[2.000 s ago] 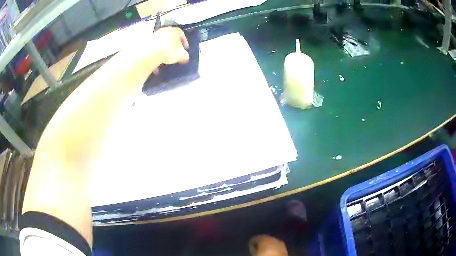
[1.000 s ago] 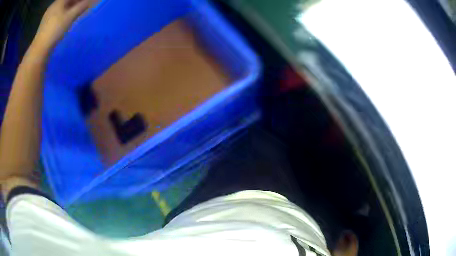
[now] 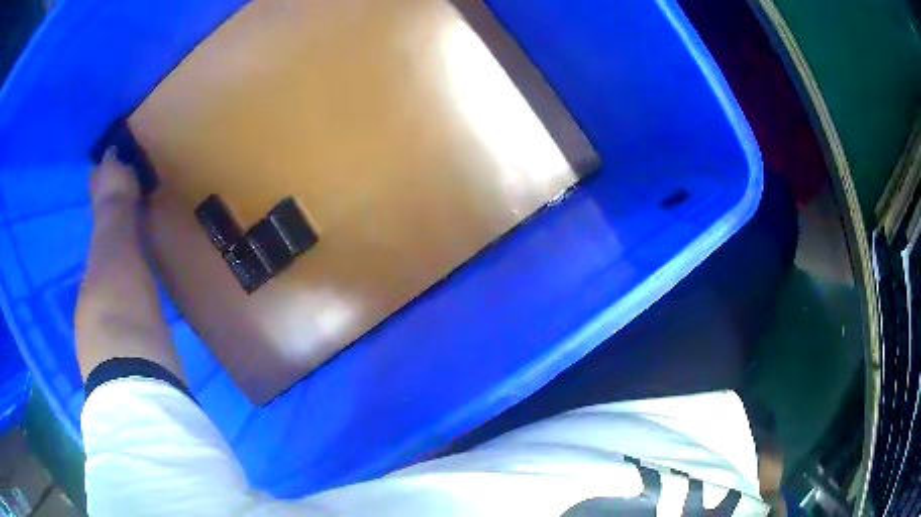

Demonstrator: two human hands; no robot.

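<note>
Several small black glossy pieces [image 3: 265, 245] lie in an L-shaped group on the orange-brown board [image 3: 353, 131] inside the blue crate [image 3: 606, 252]. More black pieces [image 3: 139, 162] are at the board's left edge. My left hand [image 3: 115, 180] reaches into the crate and has its fingers around these edge pieces; the fingertips are partly hidden. My right hand [image 3: 771, 473] shows only as a small dark part beside my white shirt at the lower right, and its fingers cannot be made out.
The crate's high walls surround the board. To the right are the bench's curved pale edge [image 3: 860, 268], its green top [image 3: 843, 61] and the dark and white edges of a layered stack [image 3: 897, 364]. Part of another blue crate [image 3: 12, 379] shows at the left edge.
The view has turned from the bench to the crate and come closer. My left hand has moved from the bench, past the crate's rim, down to the pieces at the board's left edge.
</note>
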